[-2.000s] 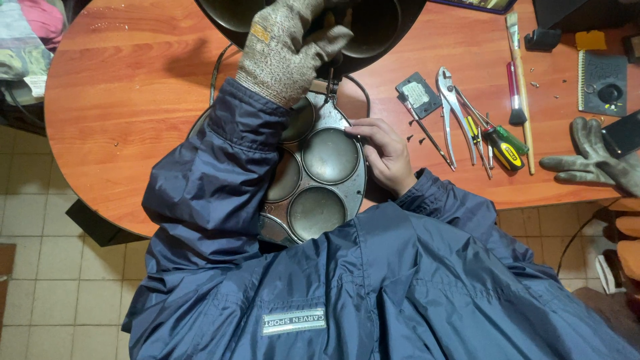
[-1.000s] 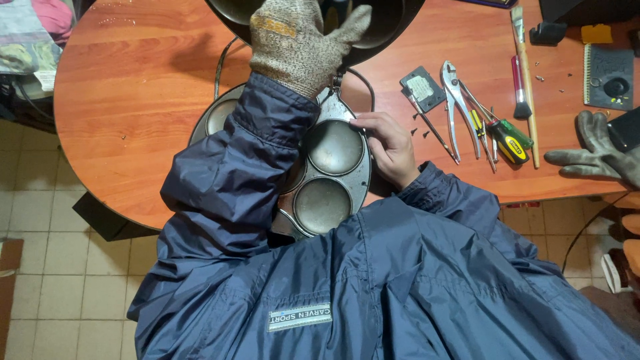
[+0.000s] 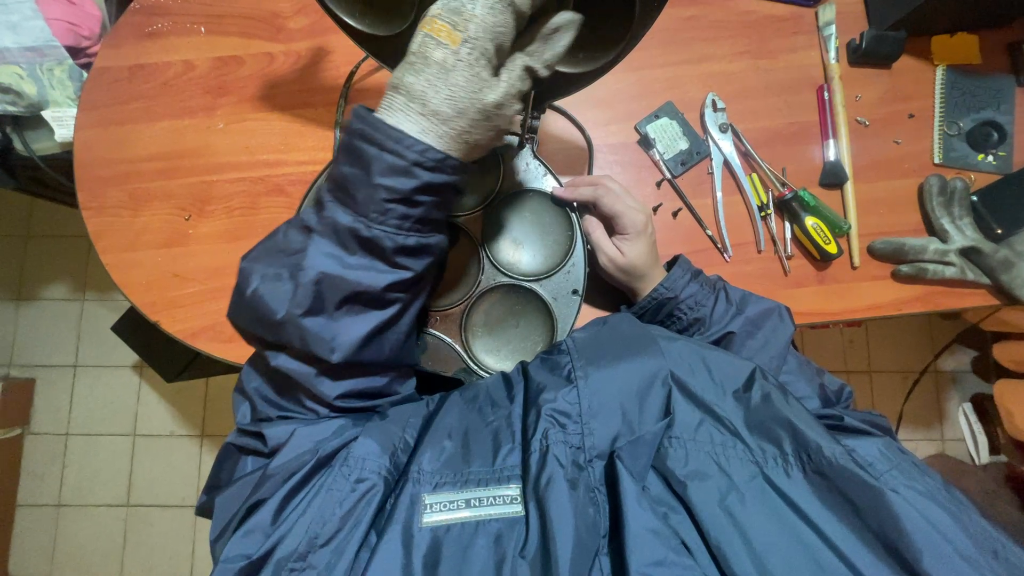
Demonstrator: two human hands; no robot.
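A round metal hotplate appliance lies open on the table, with shallow round molds in its lower plate [image 3: 573, 282] and in its raised lid [image 3: 640, 30]. My left hand [image 3: 472, 68], in a grey knit glove with an orange patch, is over the inner face of the lid, thumb spread to the right. Its fingertips are cut off at the top edge, so what it holds is hidden. Bare, my right hand [image 3: 616, 228] grips the right rim of the lower plate, fingertips beside a mold [image 3: 530, 234]. My left sleeve covers part of the lower plate.
Right of the plate lie slip-joint pliers [image 3: 720, 140], a Stanley screwdriver [image 3: 812, 228], a small dark plate [image 3: 672, 138], loose screws and two brushes. Farther right are a spiral notebook [image 3: 976, 120] and a grey work glove [image 3: 936, 244]. A cable loops behind the hinge.
Since two seconds ago, my gloved left hand has shifted slightly up and to the right over the lid. My right hand has stayed at the plate's rim.
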